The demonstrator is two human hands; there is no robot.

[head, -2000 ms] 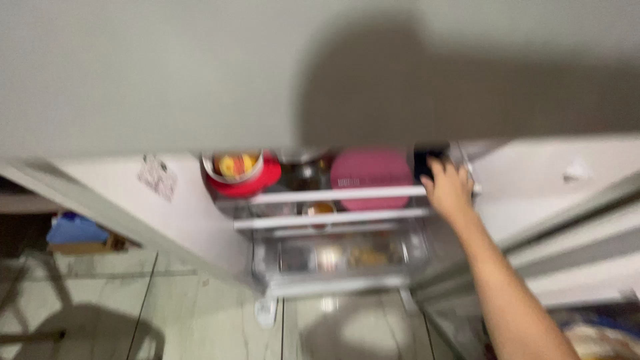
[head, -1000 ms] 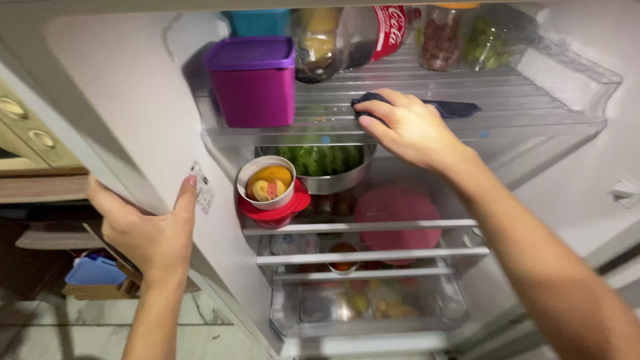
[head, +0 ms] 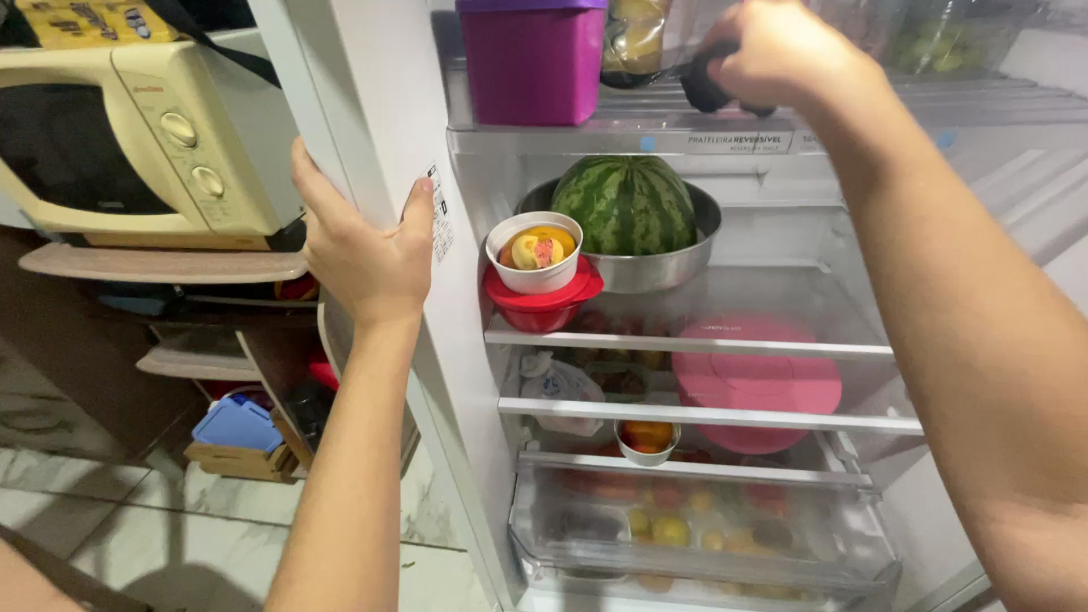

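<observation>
My left hand (head: pixel 370 242) grips the left edge of an open refrigerator (head: pixel 399 110), thumb on its inner side wall, fingers around the outside. Up at the top shelf, my right hand (head: pixel 778 42) is closed on a dark cloth (head: pixel 714 81); its fingertips are partly hidden. The cloth lies over the ribbed clear shelf (head: pixel 595 140). Left of it stand a purple plastic container (head: pixel 535 64) and a clear bottle (head: pixel 633 38) with something yellowish behind or in it.
Below are a watermelon (head: pixel 625 204) in a metal bowl (head: pixel 663 268), a white cup of fruit (head: pixel 535 255) on a red lidded bowl (head: pixel 544 310), a pink round container (head: pixel 756 382) and a clear drawer (head: pixel 705 527). A microwave oven (head: pixel 127 144) stands at left.
The view has shifted much. My left hand, unseen two seconds ago, came onto the refrigerator's edge by one second ago and stays there. My right hand still has the cloth on the top shelf.
</observation>
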